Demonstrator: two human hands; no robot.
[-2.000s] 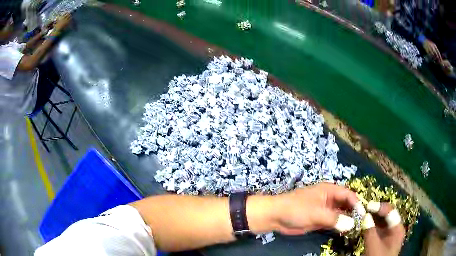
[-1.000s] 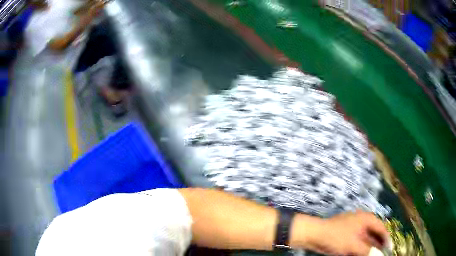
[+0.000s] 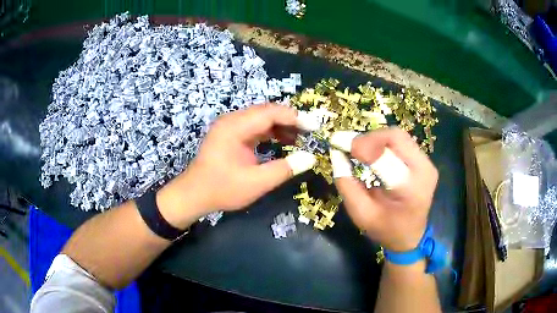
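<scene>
My left hand (image 3: 235, 160), with taped fingertips and a black wristband, holds a silver-grey piece (image 3: 312, 143) between thumb and fingers. My right hand (image 3: 391, 183), also taped and with a blue wristband, meets it from the right, its fingertips close to that piece. Small pieces show at my right fingers; what exactly they hold is partly hidden. A large pile of silver-grey pieces (image 3: 140, 98) lies on the left. A pile of brass contacts (image 3: 354, 107) lies behind my hands, with several more in front between them. One loose silver-grey piece (image 3: 283, 225) lies beside these.
The green conveyor belt (image 3: 378, 36) runs along the back, with a small piece (image 3: 295, 7) on it. At right is a cardboard tray (image 3: 519, 275) with a clear plastic bag (image 3: 531, 189) and a black pen-like item (image 3: 493, 214). A blue bin (image 3: 52, 250) is below left.
The view has swung right, so the brass pile, cardboard tray and my right hand now show clearly. The two hands are together over the brass pile.
</scene>
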